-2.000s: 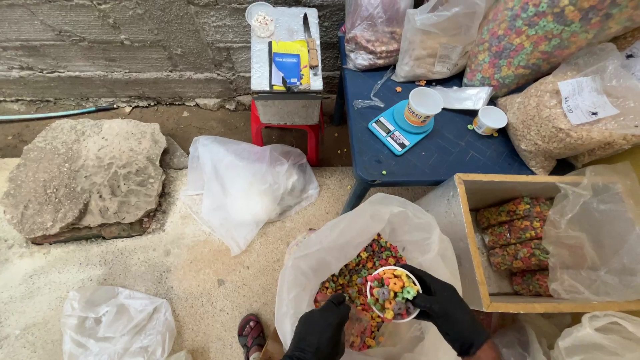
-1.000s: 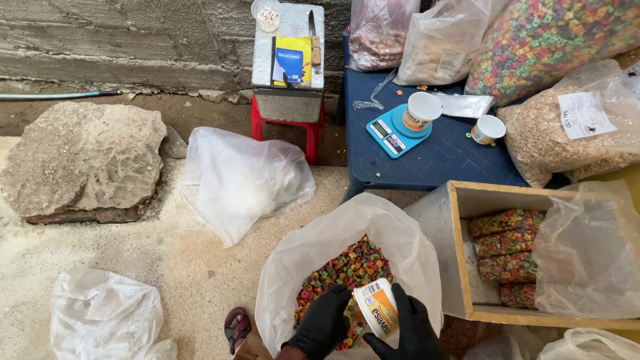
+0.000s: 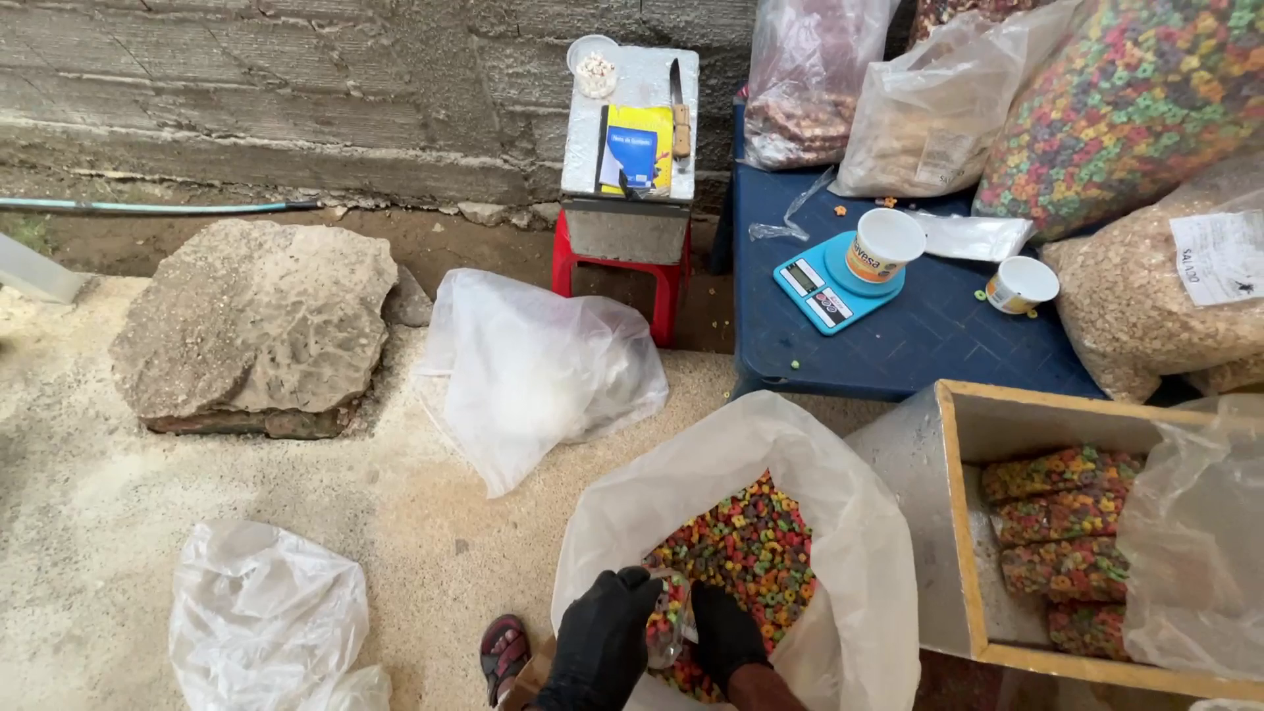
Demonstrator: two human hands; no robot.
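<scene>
A large white plastic sack (image 3: 859,523) stands with its mouth wide, and colourful ring cereal (image 3: 760,538) lies inside. Over the cereal, my left hand (image 3: 604,632) in a black glove grips a small clear plastic bag (image 3: 670,620) that has cereal in it. My right hand (image 3: 726,632), gloved too, is down in the sack just right of the small bag; its fingers are partly hidden, so what it holds is unclear. A printed plastic tub (image 3: 884,245) stands on a blue kitchen scale (image 3: 839,281), and a smaller-looking tub (image 3: 1022,285) is to its right.
A wood-rimmed box (image 3: 953,513) at right holds several filled cereal packs (image 3: 1062,523). Big bags of cereal (image 3: 1136,109) and flakes (image 3: 1136,276) crowd the blue table (image 3: 908,346). Left are a rock slab (image 3: 262,316) and plastic bags (image 3: 543,365). A knife (image 3: 679,109) lies on a foam lid (image 3: 583,138).
The tub that my hands held a second ago is no longer visible in them. A small clear bag with cereal now shows at my left hand. Both hands have moved lower over the sack.
</scene>
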